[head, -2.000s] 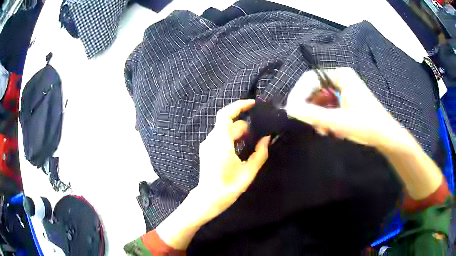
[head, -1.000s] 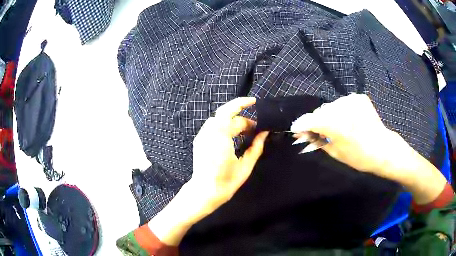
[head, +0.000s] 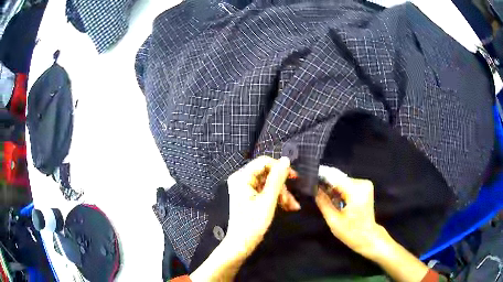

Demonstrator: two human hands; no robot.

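The dark garment with a thin white grid check (head: 220, 110) covers much of the table; its plain black area (head: 358, 146) lies nearest me. My left hand (head: 256, 201) pinches the checked front edge just below a dark round button (head: 289, 151). My right hand (head: 347, 206) is at the same edge, just right of the left, its fingers curled around something small and dark, probably the snips. No needle or thread can be made out. Another button (head: 219, 233) shows beside my left wrist, and one (head: 161, 210) on the garment's left corner.
A round black tray with a red rim (head: 91, 242) holds loose buttons at the lower left, a small black-and-white cylinder (head: 47, 219) beside it. A black pouch (head: 51, 118) lies at the left. Small-check cloth (head: 102, 22) is at the far left. Blue plastic (head: 469, 206) shows at the right.
The front edge has been turned so its checked face and button show where black cloth was. Both hands are now close together at it; the right has moved left and down. The pointed blades no longer show.
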